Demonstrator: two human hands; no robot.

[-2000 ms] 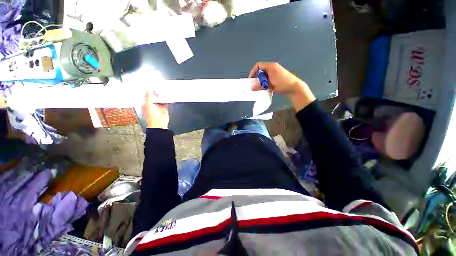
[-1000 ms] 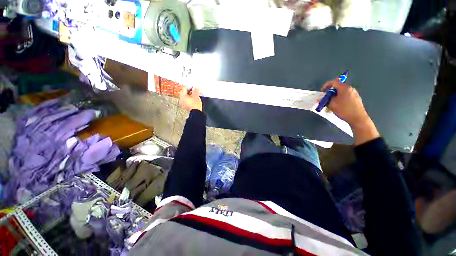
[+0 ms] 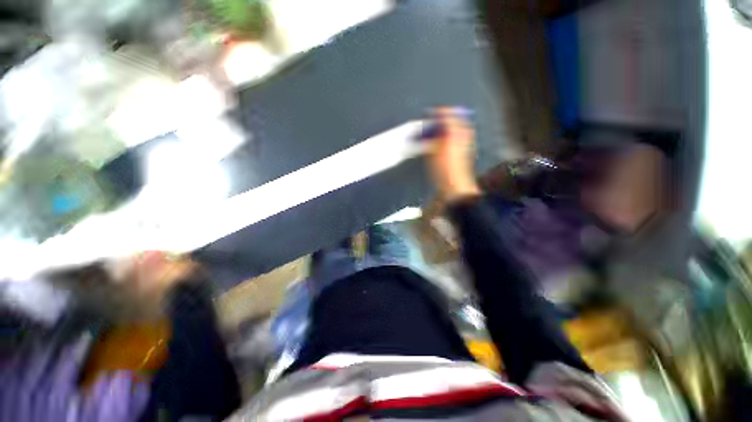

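Observation:
A long white strip (image 3: 305, 183) lies slantwise across the dark grey board (image 3: 346, 99), from the bright lower left up to my right hand. My right hand (image 3: 452, 148) is at the strip's right end with the dark blue marker pen (image 3: 430, 129) in it; the pen is blurred. My left hand (image 3: 157, 270) is at the strip's lower edge on the left, strongly blurred, so its finger pose and any hold on the strip cannot be made out.
The blurred machine with a turquoise spot (image 3: 64, 200) is at the left. Pale, overexposed pieces (image 3: 177, 111) lie along the board's far edge. Purple fabric (image 3: 107, 396) is at the lower left. A pinkish round seat (image 3: 631, 188) is at the right.
The view has swung and blurred, so board and strip now slant up to the right. My hands are farther apart in the picture, the left one lower and farther left along the strip.

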